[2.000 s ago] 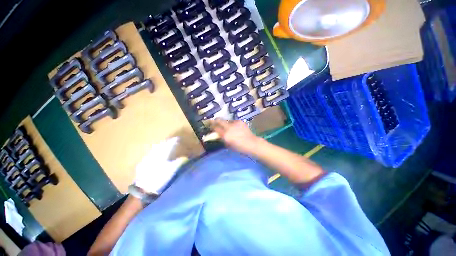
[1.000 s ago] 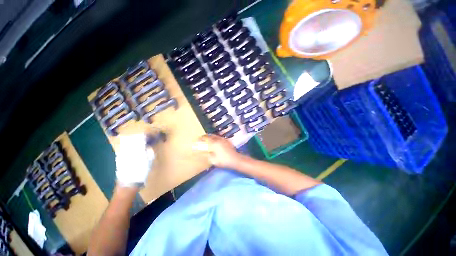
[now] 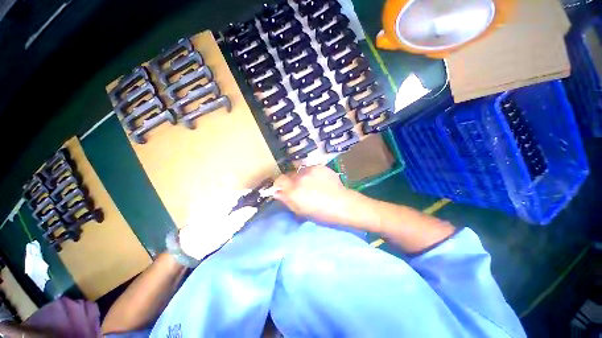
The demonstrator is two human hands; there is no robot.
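Observation:
My left hand (image 3: 214, 223), in a white glove, holds a dark bracket part (image 3: 249, 199) close to my body at the near edge of the cardboard pad. My bare right hand (image 3: 313, 189) is beside it, fingers closed on a small pale tool (image 3: 270, 191) that meets the part. The tool is mostly hidden by the fingers. Grey bracket parts (image 3: 193, 78) lie in two columns on the tan cardboard pad (image 3: 198, 148). Several rows of darker bracket parts (image 3: 307, 78) lie on white sheets to the right.
At left, another cardboard pad (image 3: 109, 247) carries dark parts, with a person's purple sleeve (image 3: 63, 317) below. A green crate (image 3: 396, 165) and blue crates (image 3: 455, 155) stand right. An orange fan (image 3: 396, 20), cardboard stack (image 3: 508, 66) and white scrap (image 3: 412, 91) are at upper right.
My left hand has moved from the cardboard back toward my body, bringing a bracket part to my right hand. The view has also shifted.

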